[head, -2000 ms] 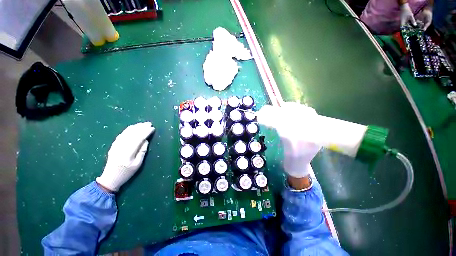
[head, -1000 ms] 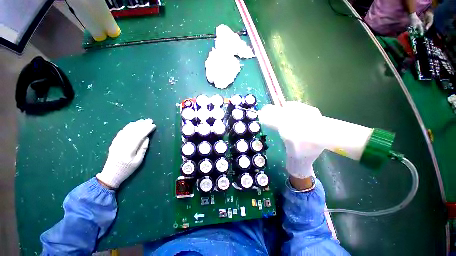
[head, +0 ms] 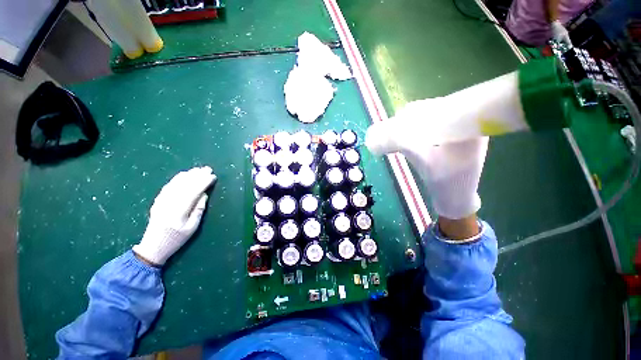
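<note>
The green circuit board [head: 281,285] lies on the green mat in front of me. Rows of upright black capacitors [head: 289,229] with silver-white tops stand on it, beside a copper-red toroidal part [head: 259,259] at the near left corner. My right hand [head: 436,151], in a white glove, is closed around the white glue syringe [head: 500,105] to the right of the board's far end. The syringe's green cap [head: 545,95] points right and up; its needle tip cannot be made out. My gloved left hand [head: 177,211] rests empty on the mat, left of the board, fingers together and extended.
A crumpled white cloth [head: 311,79] lies beyond the board. A black loop [head: 56,123] lies at the left. Yellow-tipped white tubes [head: 133,31] stand at the far left. A clear hose [head: 590,216] trails from the cap. A person's gloved hand [head: 560,34] is beside another board across the conveyor.
My right hand and the syringe have moved right and away from the board's right edge, and the cap end has swung upward. My left hand has stayed in place.
</note>
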